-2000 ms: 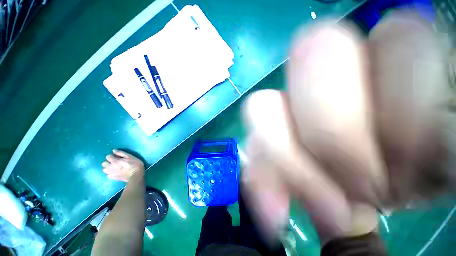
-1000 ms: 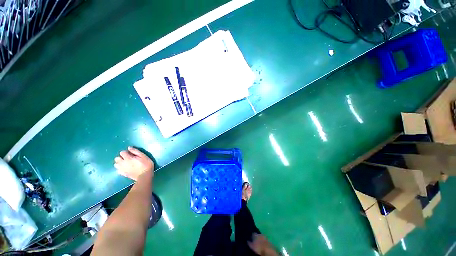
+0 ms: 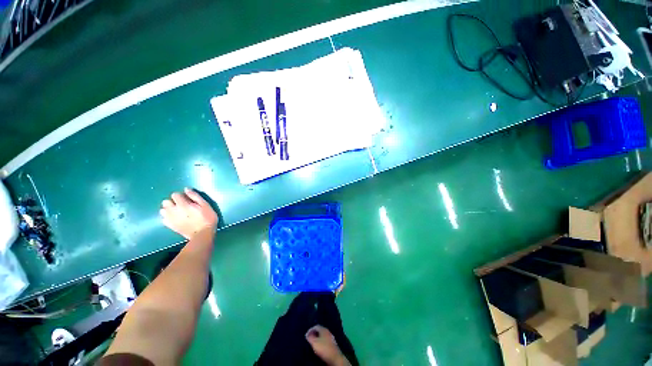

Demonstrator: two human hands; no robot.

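A pile of white sheets (image 3: 322, 121) lies on the green bench, its edges uneven. Two dark marker pens (image 3: 274, 129) lie side by side on the pile. My left hand (image 3: 188, 213) rests on the bench near its front edge, left of and below the pile, loosely bent with nothing in it. My right hand (image 3: 323, 343) is low over my dark trousers at the bottom edge, small and partly cut off; its fingers are not clear. A blue dimpled stool (image 3: 306, 250) stands on the floor in front of me.
A black box with a cable (image 3: 554, 46) is on the bench at the far right, a second blue stool (image 3: 600, 132) below it. Open cartons with black inserts (image 3: 550, 286) stand at the lower right. Small dark parts (image 3: 34, 229) and white plastic (image 3: 7, 250) lie at the bench's left end.
My right hand, large and blurred near the camera earlier, has dropped to my lap. My left hand has stayed on the bench. The view has turned, bringing the cartons and black box in.
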